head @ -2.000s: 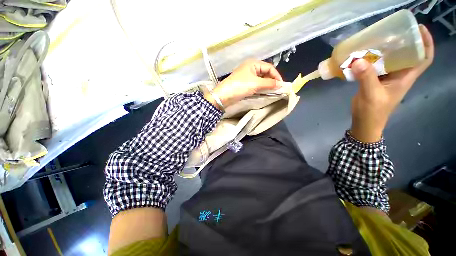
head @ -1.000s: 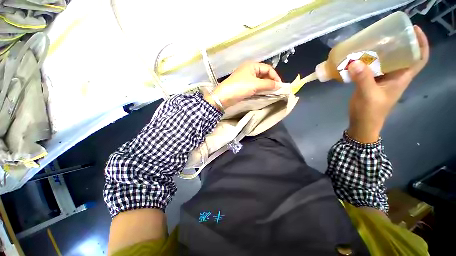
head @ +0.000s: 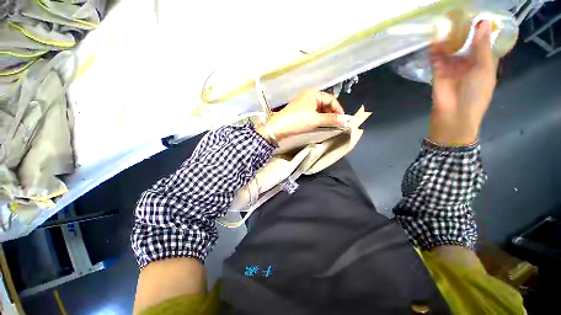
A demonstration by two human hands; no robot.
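A soft beige bag (head: 332, 149) lies on the dark apron over my lap, below the table edge. My left hand (head: 307, 114) pinches the bag's top edge near its right end. A small yellowish pointed flap (head: 363, 115) sticks out there, just right of my fingers. Thin pale handles (head: 261, 92) rise onto the table. My right hand (head: 464, 80) holds the translucent glue bottle (head: 504, 34) at the upper right, away from the bag. The bottle is blurred, its nozzle cannot be made out, and its white label shows by my fingers.
A long white-covered table (head: 166, 49) with yellow-stained edge crosses the top. Beige bags with yellow edges (head: 37, 117) are heaped at its left end. A metal table leg (head: 77, 246) stands at the lower left. A dark crate (head: 538, 240) and a cardboard box (head: 507, 264) are at the lower right.
My right hand has lifted the bottle up and away from the flap, where its nozzle was pointing. My left hand still pinches the bag. The view has shifted slightly.
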